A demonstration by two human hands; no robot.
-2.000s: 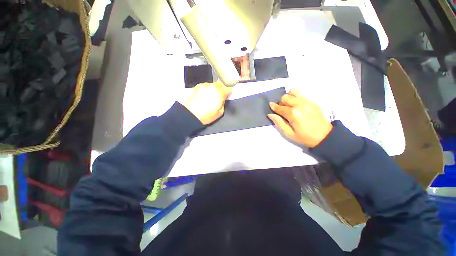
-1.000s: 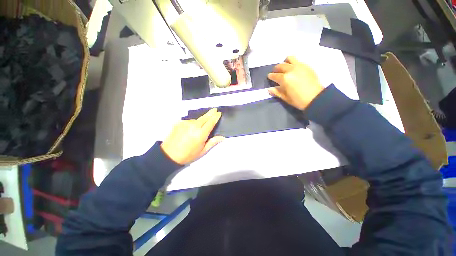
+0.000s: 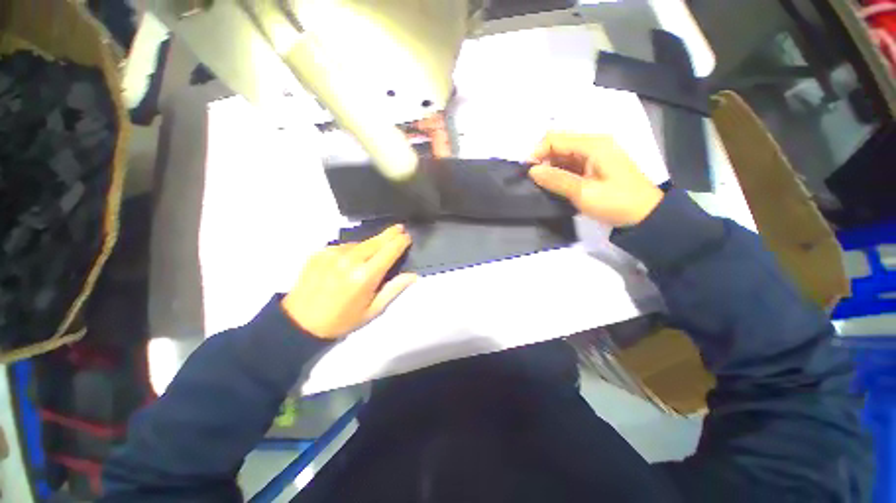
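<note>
A black fabric strip (image 3: 472, 189) lies just in front of the reddish clamp area (image 3: 433, 134) of the sewing machine head (image 3: 383, 59). My right hand (image 3: 599, 177) pinches this strip near its right end. A second black strip (image 3: 481, 245) lies nearer to me on the white work sheet (image 3: 472, 305), partly under the first. My left hand (image 3: 351, 281) rests flat on the left end of the nearer strip, fingers extended. The machine's rounded arm covers part of the clamp area.
An open carton (image 3: 116, 187) of small black pieces stands at the left. Black spare strips (image 3: 653, 83) lie crossed at the sheet's upper right. Another brown carton (image 3: 776, 196) stands beyond the table's right edge. A small green item (image 3: 286, 413) shows below the table's front edge.
The far strip has come out from under the clamp towards me, with my right hand on it, and now overlaps the nearer strip. My left hand moved from the clamp onto the nearer strip's left end.
</note>
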